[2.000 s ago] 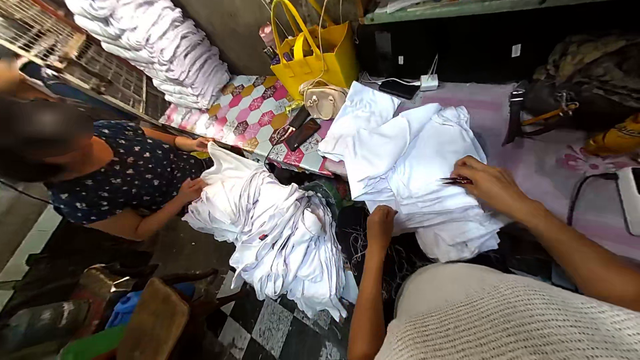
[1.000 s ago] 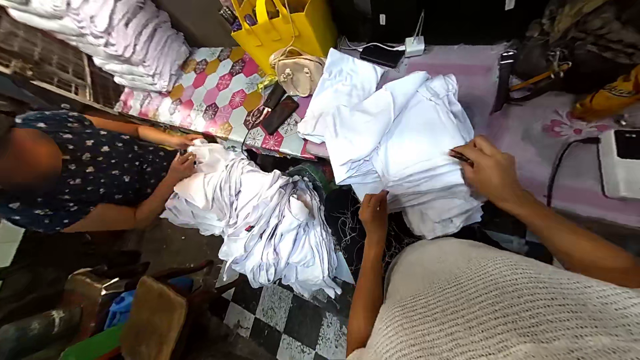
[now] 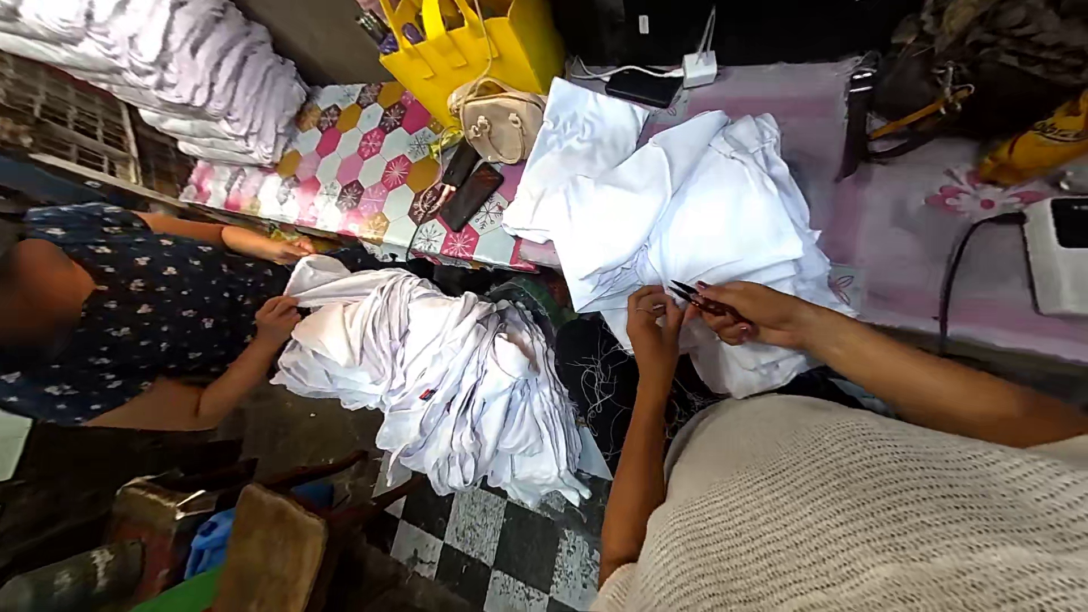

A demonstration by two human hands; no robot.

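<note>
A pile of white cloth garments (image 3: 705, 204) lies on the table before me and hangs over its near edge. My right hand (image 3: 739, 313) holds small dark thread snips (image 3: 693, 293), their tips pointing left toward my left hand. My left hand (image 3: 653, 319), fingertips pinched together at the pile's near edge, is close to the snip tips; whether thread or fabric is between its fingers cannot be made out. Left of me, a second bundle of white garments (image 3: 450, 365) drapes down, and a co-worker's hands (image 3: 279, 319) touch its far left end.
A yellow bag (image 3: 476, 59), a beige handbag (image 3: 501, 127) and phones (image 3: 472, 197) stand or lie on the patterned tablecloth (image 3: 374, 161). Stacked white garments (image 3: 178, 76) rise at the upper left. A white device with a black cord (image 3: 1058, 255) sits at right. A wooden chair (image 3: 268, 552) is lower left.
My right hand has moved left from the pile's right side, bringing the snips beside my left hand. Both hands are now close together at the near edge.
</note>
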